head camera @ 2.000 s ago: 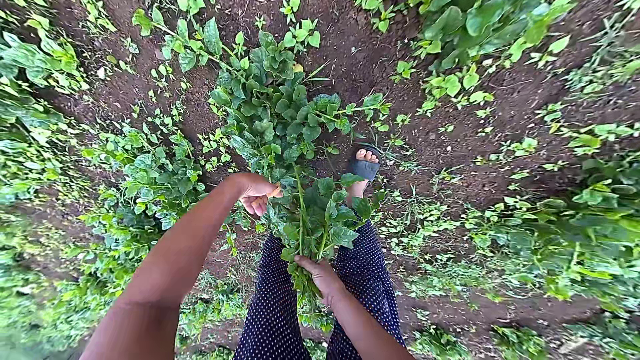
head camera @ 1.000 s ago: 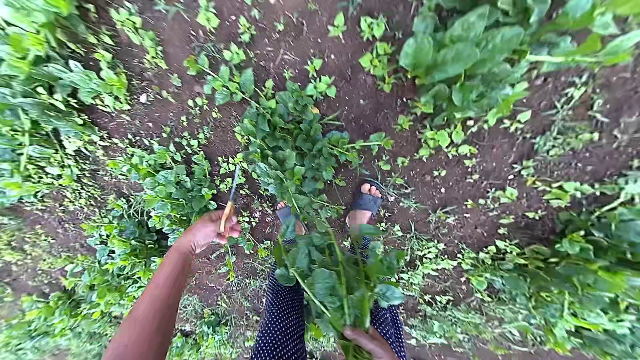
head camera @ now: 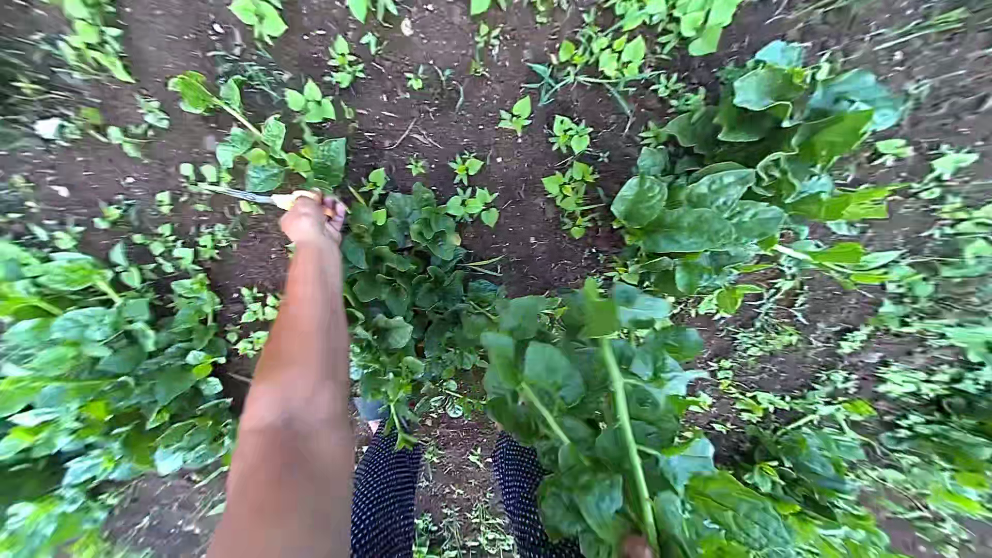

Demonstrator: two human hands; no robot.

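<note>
My left hand is closed around the pale and orange handle of a knife, whose thin blade points left over the soil. Beside that hand a leafy stem reaches up and left from a low green plant. At the bottom edge, my right hand is mostly hidden and holds a large bunch of cut leafy stems. The bunch hangs over my right leg, its leaves toward the middle of the view.
Broad-leaved plants grow at the upper right, and dense leafy plants at the left. Small seedlings dot the brown soil. My legs in dotted trousers stand close below the middle plant.
The knife hand has moved up and forward beside the leafy stem. The bunch was between both hands at first; my right hand now holds it alone, farther right. The view has shifted forward.
</note>
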